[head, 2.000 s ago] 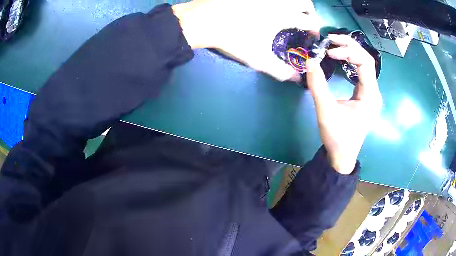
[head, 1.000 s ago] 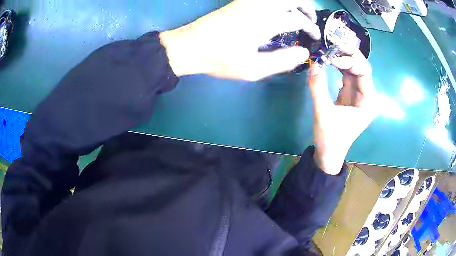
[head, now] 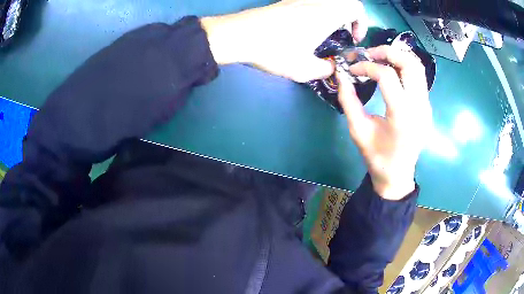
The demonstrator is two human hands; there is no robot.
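A black two-lobed camera housing (head: 365, 92) lies on the green bench at the upper right, partly hidden by my hands. My left hand (head: 293, 43) reaches in from the left; its thumb and fingers grip the housing's left lobe. My right hand (head: 390, 109) pinches a small silvery part (head: 351, 60), perhaps a circuit board, over the left lobe. Orange lead wires (head: 331, 73) show beside my left thumb. A second black housing (head: 428, 66) is partly hidden behind my right fingers.
A silver metal fixture (head: 454, 40) stands at the top right under a thick black object (head: 477, 17). A carton of white-and-black round units (head: 422, 270) and a blue thing (head: 482, 267) are at the lower right. Part of a black unit (head: 11, 20) shows top left.
My right hand first held the small part between the housings; it is now over the left lobe. The pale board seen on the right a second ago is now mostly covered by my fingers.
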